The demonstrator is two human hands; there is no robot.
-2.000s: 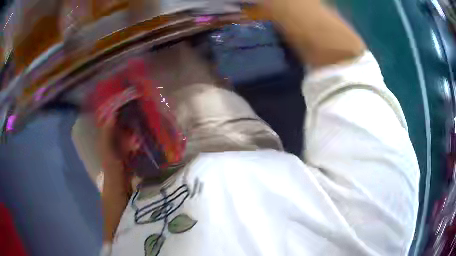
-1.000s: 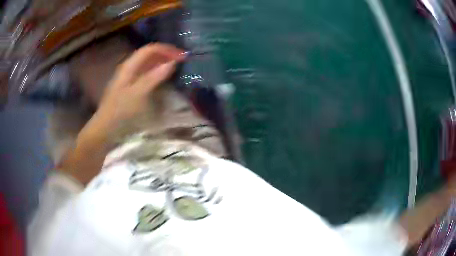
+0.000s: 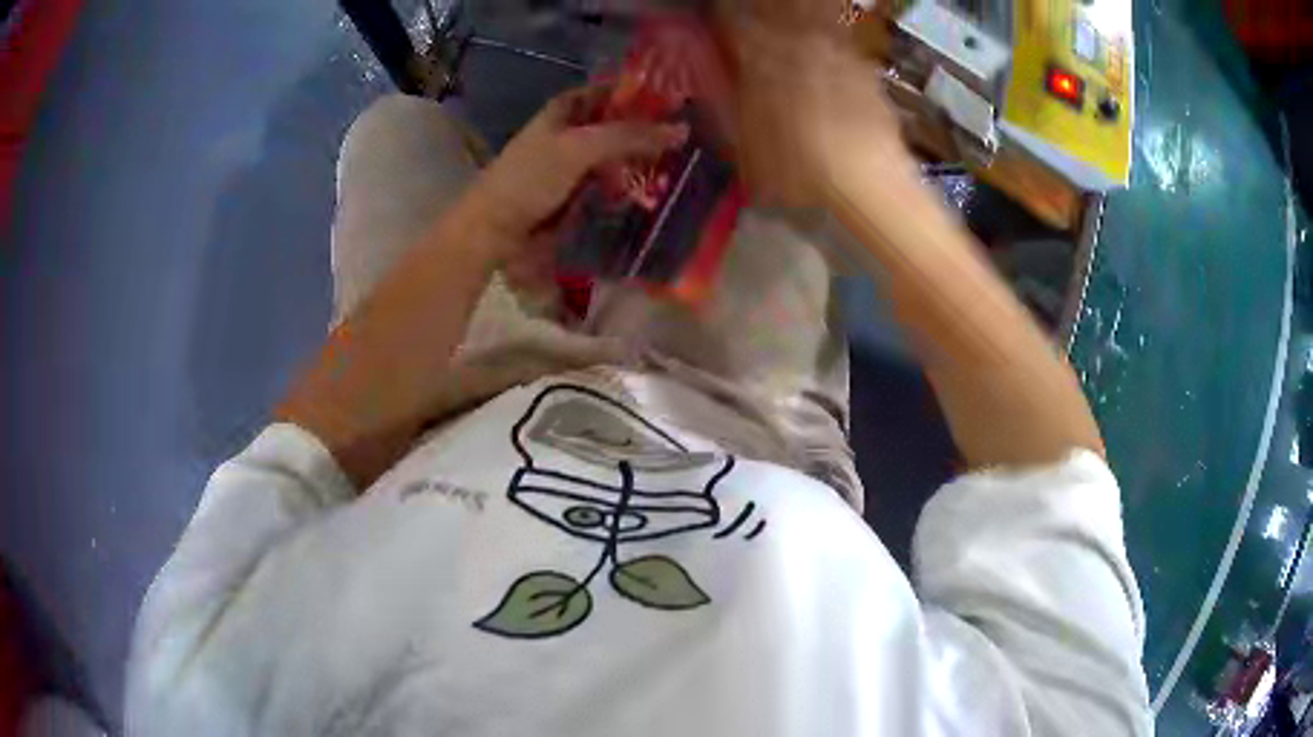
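Observation:
A red phone box [image 3: 674, 216] with a dark picture on its face is tilted above my lap. Glints on it look like clear film. My left hand [image 3: 569, 161] grips its left side, with fingers lying across the face. My right hand [image 3: 799, 101] is at its upper right side, blurred; its fingers are hard to make out, so I cannot tell if it grips the box.
The yellow control panel [image 3: 1073, 87] with a lit red switch stands at the upper right, beside the brown machine edge [image 3: 1030, 184]. A green surface [image 3: 1174, 288] with a white line runs down the right. Blue-grey floor [image 3: 130, 288] is at the left.
One second ago my left hand was raised without a box and my right arm reached to the far lower right. Now both hands are together at a red box above my lap, and the view has turned.

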